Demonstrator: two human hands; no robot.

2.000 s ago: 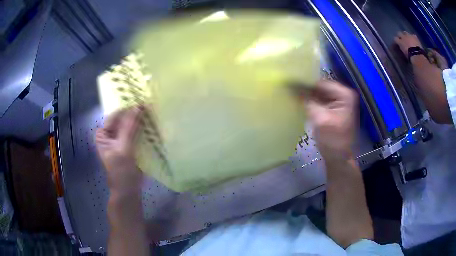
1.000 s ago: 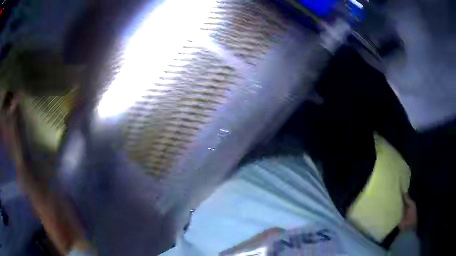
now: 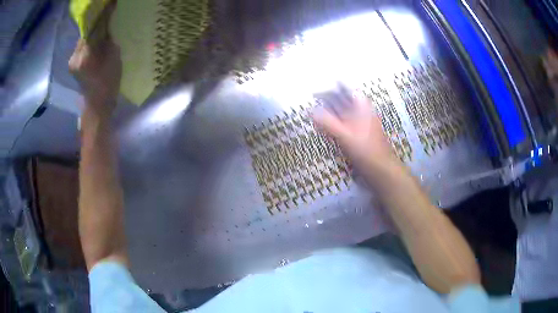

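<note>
My left hand (image 3: pixel 98 64) is raised at the upper left and grips a pale yellow sheet (image 3: pixel 136 55) that carries rows of small patterned parts along its right side. The sheet is cut off by the top edge. Rows of gold-brown patterned parts (image 3: pixel 300 162) lie on the silver perforated table (image 3: pixel 202 238). More rows of parts lie to the right. My right hand (image 3: pixel 352 122) is over the parts, blurred, with its fingers apart. Whether its fingertips touch or hold anything cannot be told.
A blue roller-like bar (image 3: pixel 489 73) and metal rails curve along the right side. Strong glare covers the table's far middle. Part of another person's hand (image 3: pixel 551 64) shows at the right edge. A brown panel (image 3: pixel 61 214) stands at lower left.
The view has swung back over the table. My right hand has left the yellow sheet at the lower right and is over the parts. My left hand still holds its sheet, now higher.
</note>
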